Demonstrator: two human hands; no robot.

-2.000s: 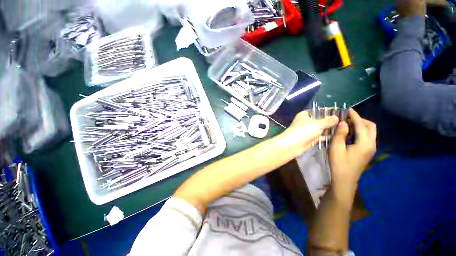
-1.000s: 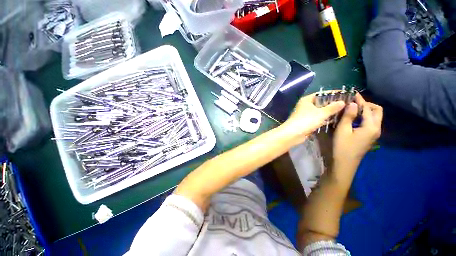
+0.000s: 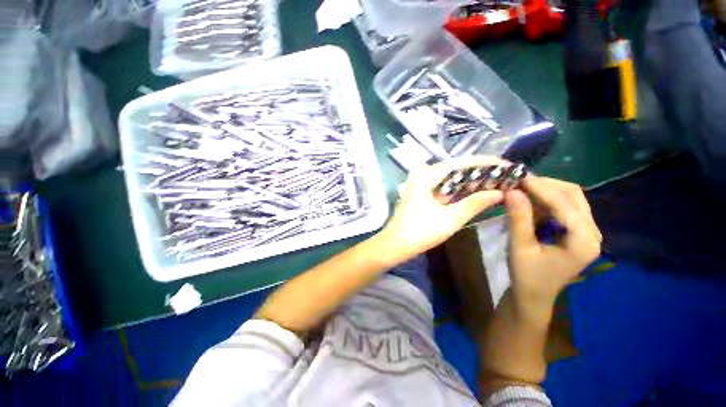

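My left hand [image 3: 430, 215] holds several metal shafts [image 3: 480, 180] side by side, their round end faces turned up towards the camera in a slanting row. My right hand [image 3: 553, 234] is close against the right end of the row, thumb and finger touching it. A short dark blue stick, possibly a marker pen [image 3: 551, 231], is held in the right hand's curled fingers. The large white tub [image 3: 377, 179], heaped with silver shafts, stands to the left of my hands.
A clear box [image 3: 521, 119] with fewer pieces is behind my hands. Another clear box [image 3: 159, 49] of rowed shafts is behind the tub. A blue bin [image 3: 62, 274] is far left, red bins [image 3: 545, 19] at the rear. White scrap [image 3: 185, 299] lies near the bench edge. A person's sleeve [image 3: 691, 75] is at right.
The shafts have turned from upright, seen side-on, to end faces towards the camera. Both hands are nearer the clear box. The view has shifted, so the tub sits further right and higher.
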